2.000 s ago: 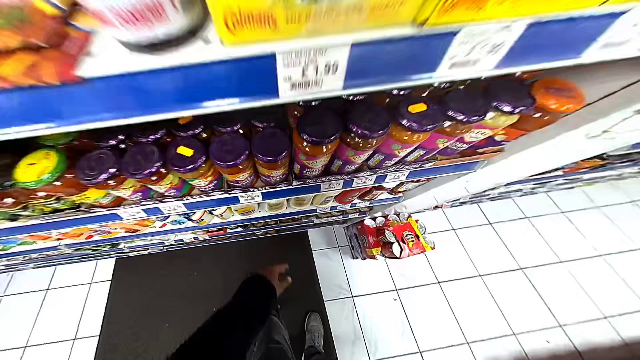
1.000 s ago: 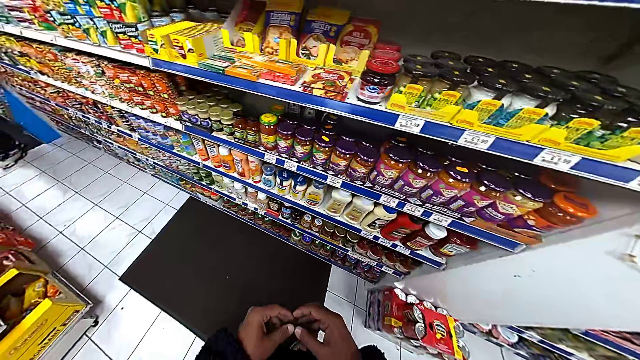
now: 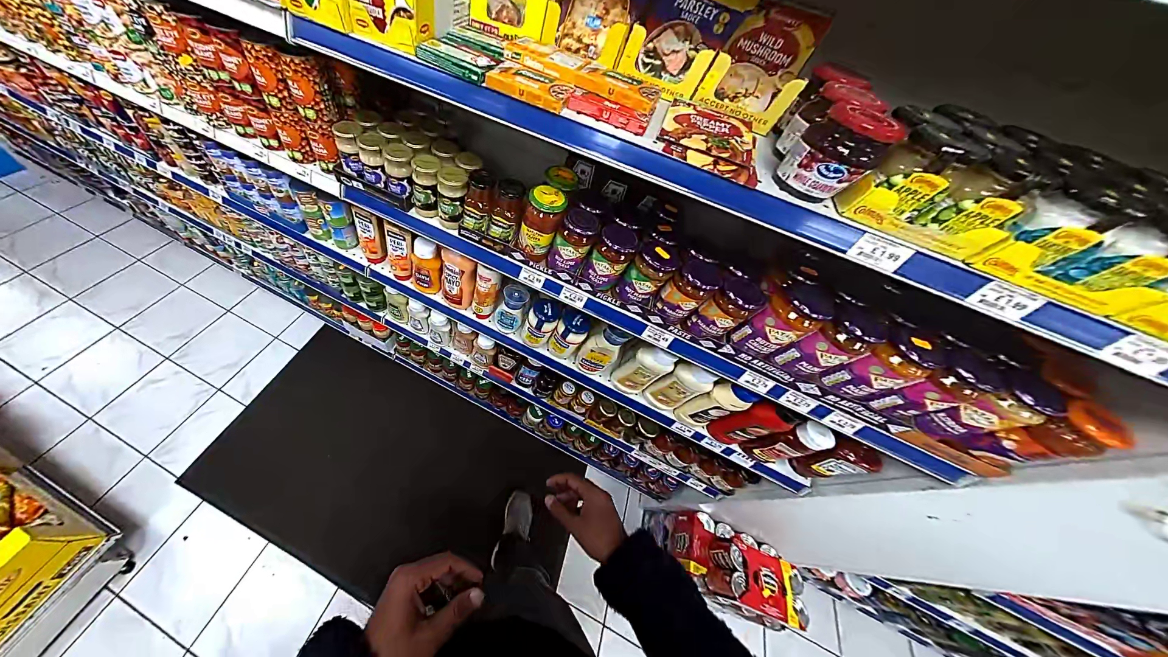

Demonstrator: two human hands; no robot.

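Note:
My left hand (image 3: 424,602) is low in the view, its fingers curled with a gap between thumb and fingertips; whether something small is inside cannot be told. To its right, my right hand (image 3: 584,516) is raised above the dark floor mat (image 3: 365,456), fingers loosely bent and apart, with nothing seen in it. Neither hand touches the shelves. Nearest beyond them are rows of small jars on the lowest shelf. Higher up stand squeeze bottles (image 3: 643,367), purple-lidded sauce jars (image 3: 698,287) and a red-lidded jar (image 3: 839,151).
A shrink-wrapped pack of cans (image 3: 730,566) sits on the floor at the right, by the white end panel (image 3: 985,538) of the shelving. At the lower left stands a yellow display box (image 3: 55,566). Blue shelf edges (image 3: 584,132) run diagonally across the view. My shoe (image 3: 517,516) is on the mat.
One second ago my hands were together with fingertips touching; now they are apart. Two seconds ago only one hand showed. The view has swung considerably.

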